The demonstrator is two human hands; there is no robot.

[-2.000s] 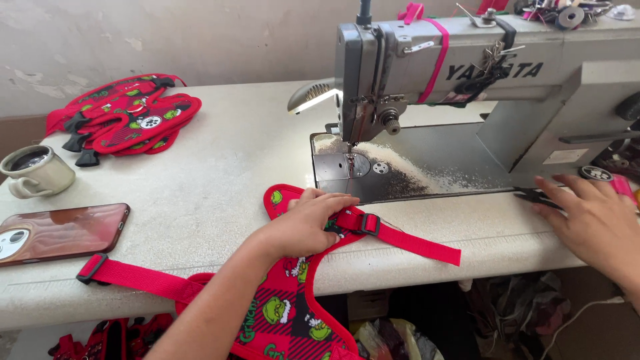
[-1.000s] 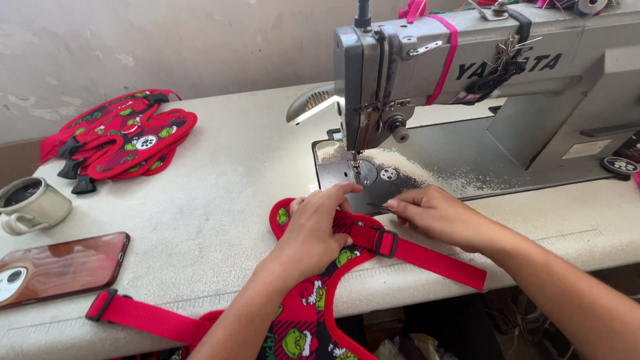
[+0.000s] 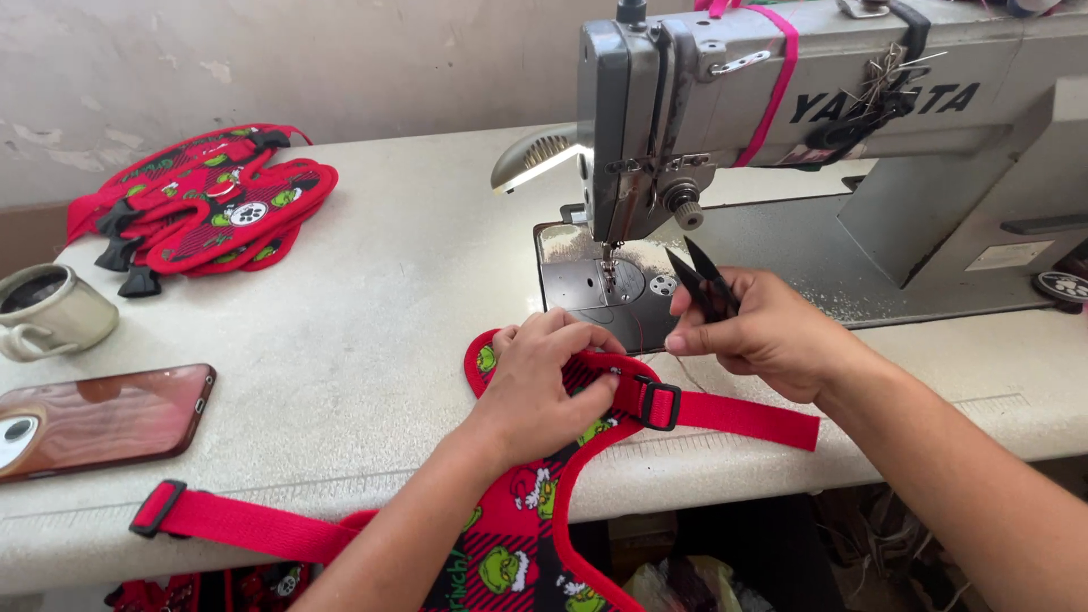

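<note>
A red and black printed fabric pet harness (image 3: 510,518) lies over the table's front edge. My left hand (image 3: 548,387) grips its upper part, beside a black plastic strap adjuster (image 3: 659,405) on a red webbing strap (image 3: 752,419). Black thread snips (image 3: 705,280) are in my right hand (image 3: 756,336), blades apart and pointing up, close to the sewing machine's needle plate (image 3: 595,285). Loose threads run from the needle area toward the harness. The presser foot (image 3: 609,270) stands behind both hands.
The industrial sewing machine (image 3: 918,127) fills the back right, with a small lamp (image 3: 535,159) at its head. More red harnesses with black buckles (image 3: 229,204) are piled at the back left. A mug of dark liquid (image 3: 64,310) and a smartphone (image 3: 110,421) sit at the left.
My right hand has come from the right side of the machine bed to near the needle, and the snips now show raised in it. My left hand stays on the harness.
</note>
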